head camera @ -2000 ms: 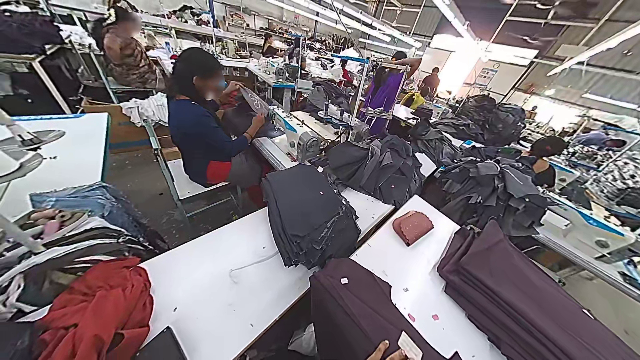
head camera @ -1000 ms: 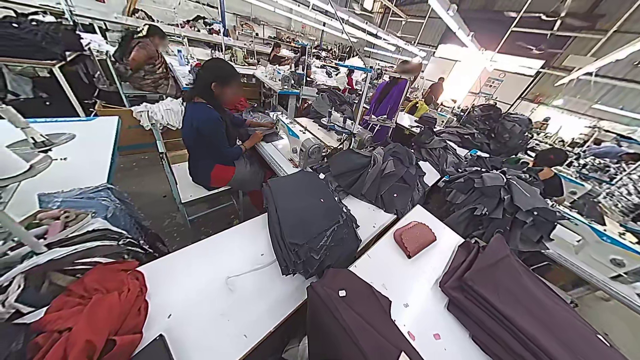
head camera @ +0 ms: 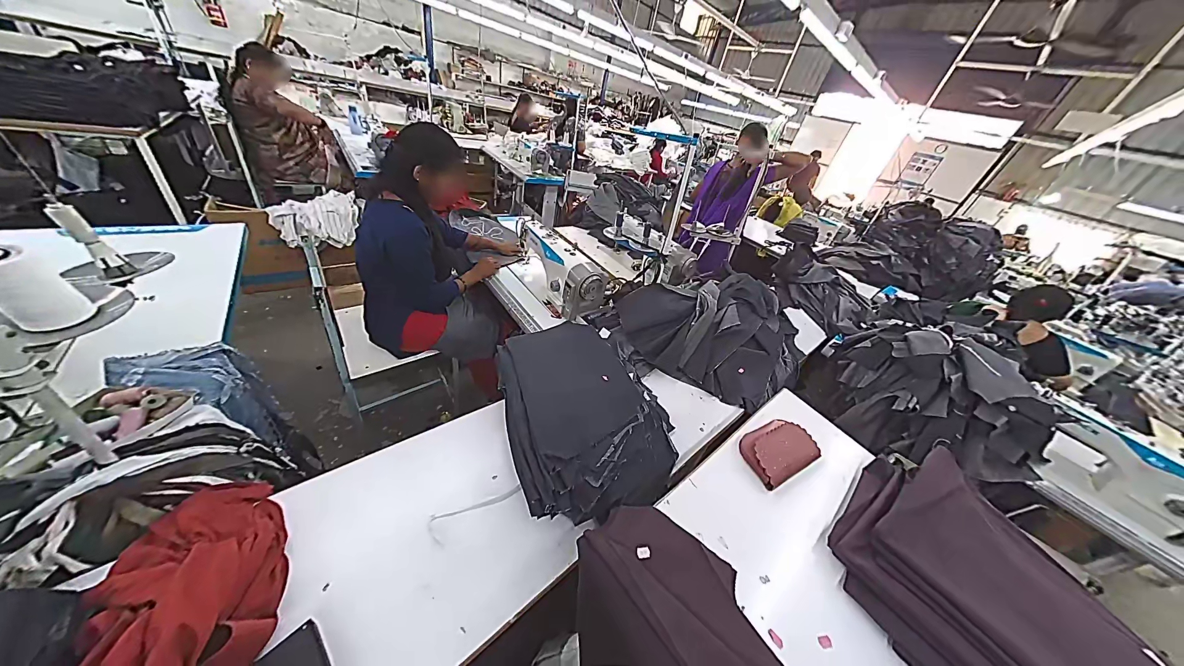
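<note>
Neither my left hand nor my right hand shows in the head view. Nearest to me, a dark maroon fabric piece (head camera: 661,592) with a small pale sticker lies over the edge of the white table at the bottom centre. Behind it rests a thick stack of dark grey cut fabric (head camera: 583,416). A reddish-brown scalloped case (head camera: 779,453) sits on the white tabletop (head camera: 768,546), between that piece and a folded pile of maroon fabric (head camera: 980,564) on the right. Small pink stickers (head camera: 824,641) lie near the bottom.
Red cloth (head camera: 199,573) and mixed garments are heaped at lower left, beside thread cones (head camera: 42,287). Across the table a seated person (head camera: 398,250) works at a sewing machine (head camera: 564,273). Heaps of dark fabric (head camera: 712,338) stand behind the stack. A gap separates the two white tables.
Fingers seen at the bottom edge two seconds ago, by the maroon piece and a pale tag, are out of view. The seated person's hands have lowered to the sewing machine with the cloth.
</note>
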